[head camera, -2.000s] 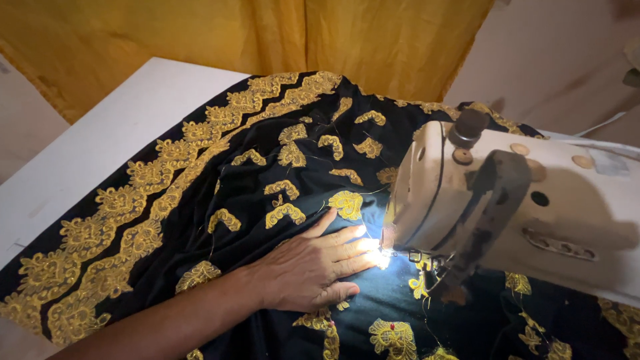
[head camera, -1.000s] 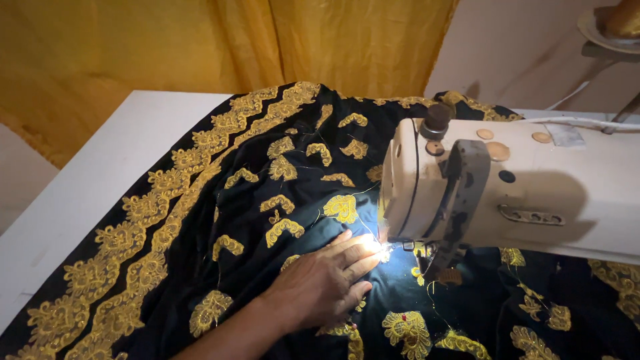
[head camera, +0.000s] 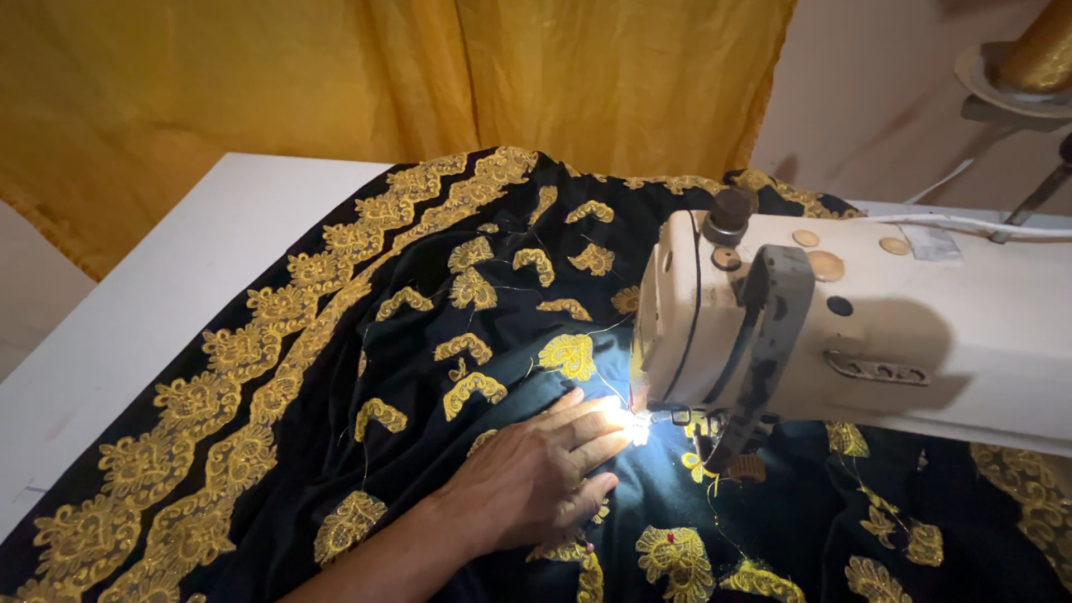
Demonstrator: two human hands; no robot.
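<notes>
My left hand (head camera: 536,469) lies flat on dark velvet-like fabric (head camera: 419,536), its fingers slightly spread and pointing at the needle area of a cream sewing machine (head camera: 837,327). Bright light there washes out the fingertips and the needle. Gold lace motifs (head camera: 567,356) are scattered over the fabric, with loose threads trailing from several. A motif with a red pin head (head camera: 674,561) lies in front of the machine. Wide gold lace borders (head camera: 243,352) run along the fabric's left edge. My right hand is out of the picture.
The white tabletop (head camera: 151,293) shows at the left, beyond the fabric. Behind it hangs a golden-yellow curtain (head camera: 377,84). A cone of gold thread (head camera: 1038,50) stands on a holder at the upper right, and a white cable (head camera: 963,222) runs along the machine's top.
The view has shifted between frames, bringing the thread cone into sight. My left hand stays flat on the fabric beside the needle area; any small fabric movement is unclear.
</notes>
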